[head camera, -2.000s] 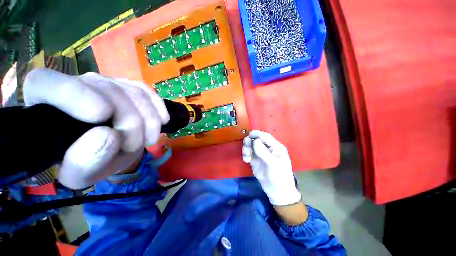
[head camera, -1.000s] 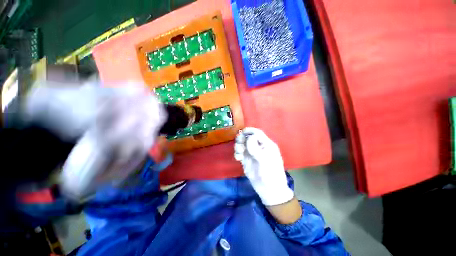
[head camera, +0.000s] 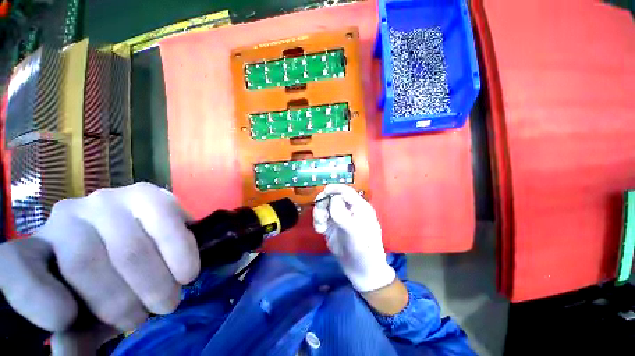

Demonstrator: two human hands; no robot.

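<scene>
My gloved left hand (head camera: 129, 254) grips the black electric screwdriver (head camera: 237, 233), which has a yellow ring near its nose. Its thin bit points right and meets the fingertips of my gloved right hand (head camera: 351, 236). These fingertips are pinched together on what looks like a tiny screw, mostly hidden by the fingers. Both are just in front of the lowest board. Three green circuit boards, top (head camera: 296, 70), middle (head camera: 299, 122) and bottom (head camera: 304, 172), lie in the recesses of the orange-brown fixture (head camera: 362, 149).
The blue bin (head camera: 425, 124) of silvery screws (head camera: 420, 76) stands right of the fixture on the red mat (head camera: 425, 201). A thicker red mat stack (head camera: 571, 139) is further right, with a green strip (head camera: 626, 236) at its edge. Grey ridged rows (head camera: 36, 163) and tan cardboard (head camera: 75, 118) stand left.
The screwdriver has left the bottom board and moved towards me, its bit now at my right fingertips. The view has shifted, showing more of the left side.
</scene>
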